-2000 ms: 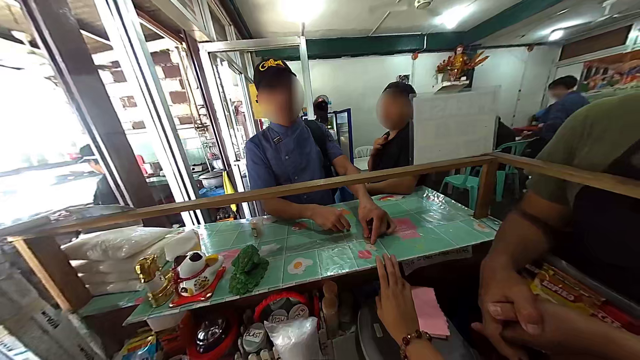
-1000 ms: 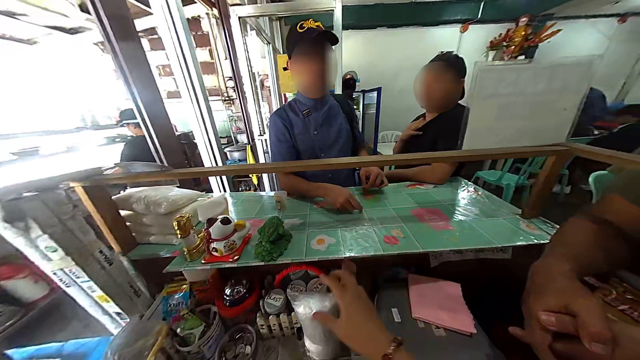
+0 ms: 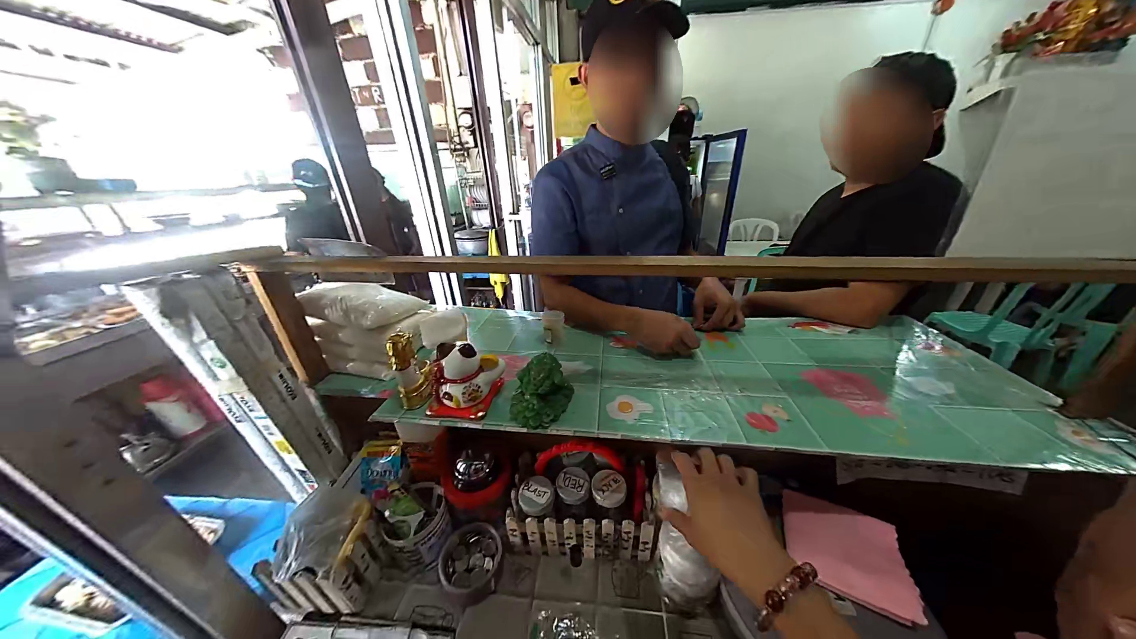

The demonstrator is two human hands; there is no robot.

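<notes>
My right hand (image 3: 723, 510), with a beaded bracelet (image 3: 787, 595) at the wrist, lies over a clear plastic-wrapped stack (image 3: 688, 564) below the counter; its fingers are apart and partly cover the stack, and no firm grip shows. My left hand is out of view. Just left of the stack, several lidded jars (image 3: 572, 486) with handwritten tops stand in a small white picket-fence holder (image 3: 577, 537). Pink paper sheets (image 3: 848, 550) lie right of my wrist.
Beyond the wooden rail (image 3: 710, 268), two people rest their arms on the green tiled counter (image 3: 701, 413). A cat figurine (image 3: 461, 377), green ornament (image 3: 541, 390) and white bags (image 3: 359, 306) stand on its left. Another person's arm (image 3: 1096, 568) is at the right edge.
My right hand has moved from the counter's near edge down to the plastic-wrapped stack. The person in black has lowered a raised hand toward the counter. The view has shifted left and closer.
</notes>
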